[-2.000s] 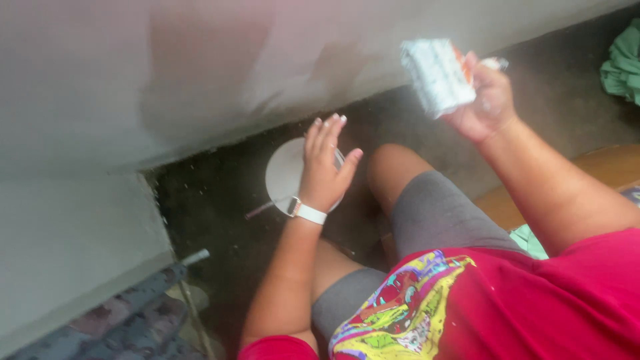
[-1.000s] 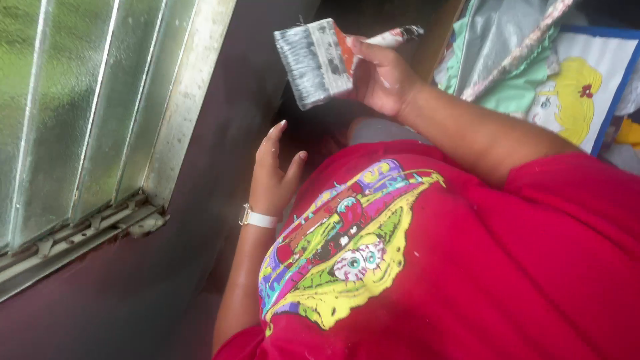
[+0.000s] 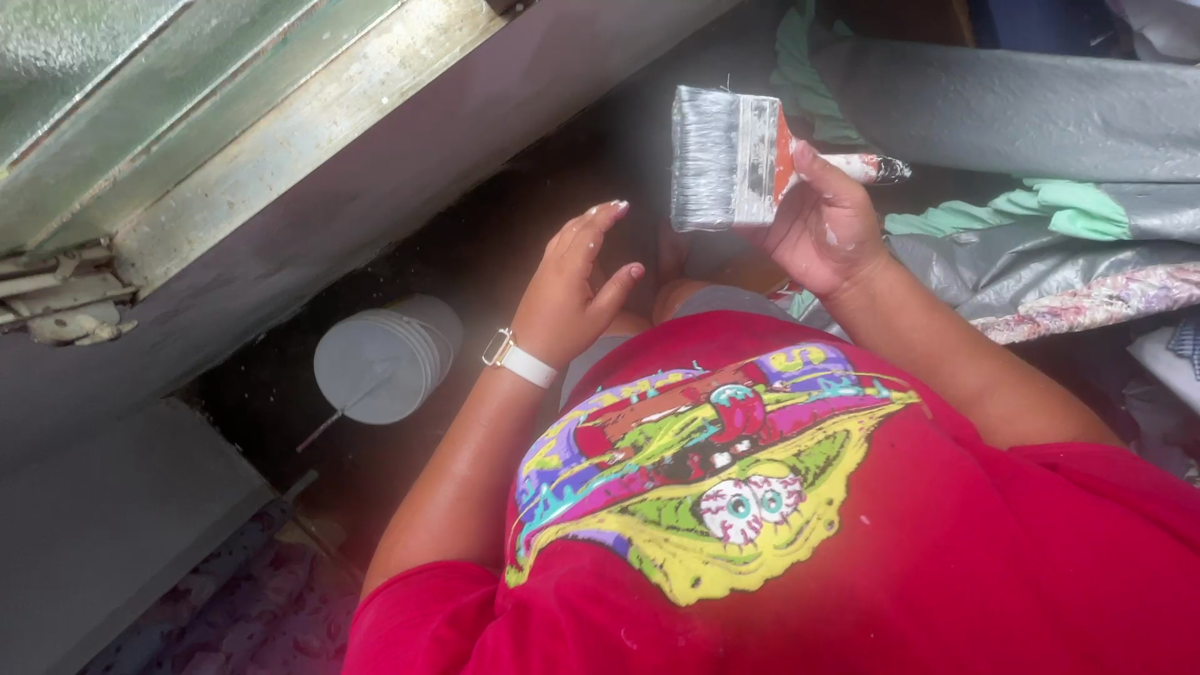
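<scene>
My right hand (image 3: 830, 225) grips a wide paintbrush (image 3: 717, 157) by its orange and white handle; the bristles are coated in pale grey paint and point left. There are paint spots on this hand. My left hand (image 3: 577, 281), with a white-banded watch (image 3: 518, 358) on the wrist, is held in the air with nothing in it, fingers apart and paint on a fingertip. Below and left of it a white plastic bucket (image 3: 427, 361) stands on the dark floor, holding pale grey paint, with a thin stick (image 3: 321, 431) leaning out over the rim.
A louvred glass window (image 3: 112, 103) with a worn metal frame (image 3: 309, 122) is at the upper left, above a grey-painted wall (image 3: 375, 178). Grey sheeting (image 3: 1012, 108) and green ruffled fabric (image 3: 1087, 208) lie at the right. Patterned cloth (image 3: 272, 609) lies at the lower left.
The view has swung, bringing the bucket back into sight. My right hand keeps hold of the paintbrush throughout, and my left hand stays empty.
</scene>
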